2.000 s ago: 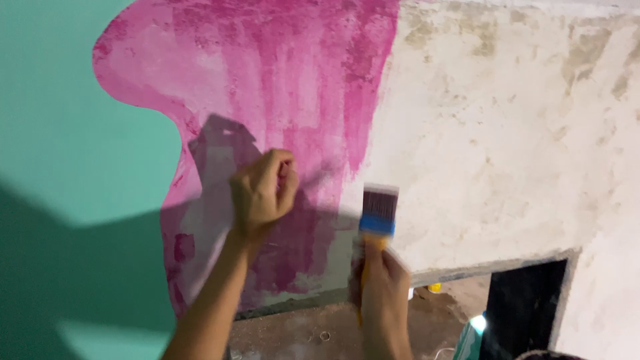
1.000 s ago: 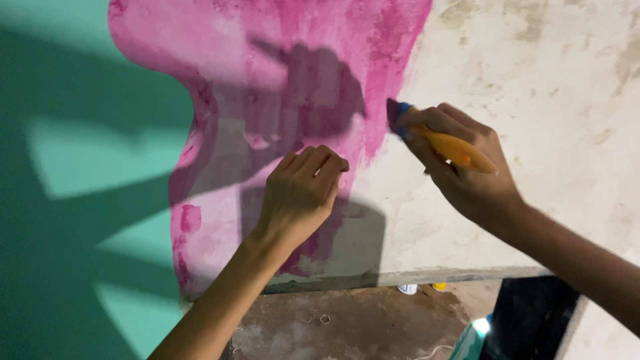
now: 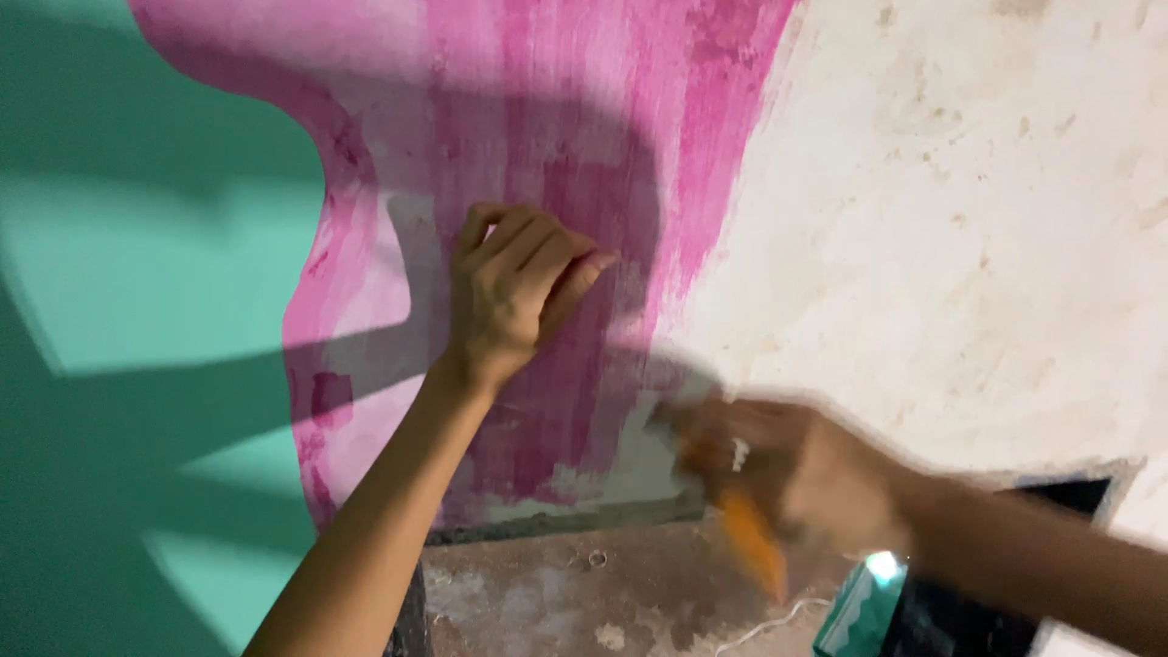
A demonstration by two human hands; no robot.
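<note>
My right hand (image 3: pixel 794 465), blurred by motion, grips a paintbrush by its orange handle (image 3: pixel 753 543) low in front of the wall, near the lower right edge of the pink paint. The bristles are too blurred to make out. My left hand (image 3: pixel 516 283) is raised before the pink paint (image 3: pixel 566 210) with its fingers curled; whether anything is inside them cannot be seen. Streaky pink covers the middle of the wall, between the teal paint (image 3: pixel 164 265) at left and the bare whitish wall (image 3: pixel 958 228) at right. Shadows of arms and hands fall across the paint.
Below the wall's lower edge lies a stained brown floor (image 3: pixel 547 602) with a small ring (image 3: pixel 597 557) and a white cord (image 3: pixel 771 625). A teal object (image 3: pixel 858 607) with a bright light stands at the lower right, beside a dark opening (image 3: pixel 1077 493).
My right hand has moved down with the brush, from the pink paint's right edge a second ago to lower on the wall. Two seconds ago the brush pointed bristles up.
</note>
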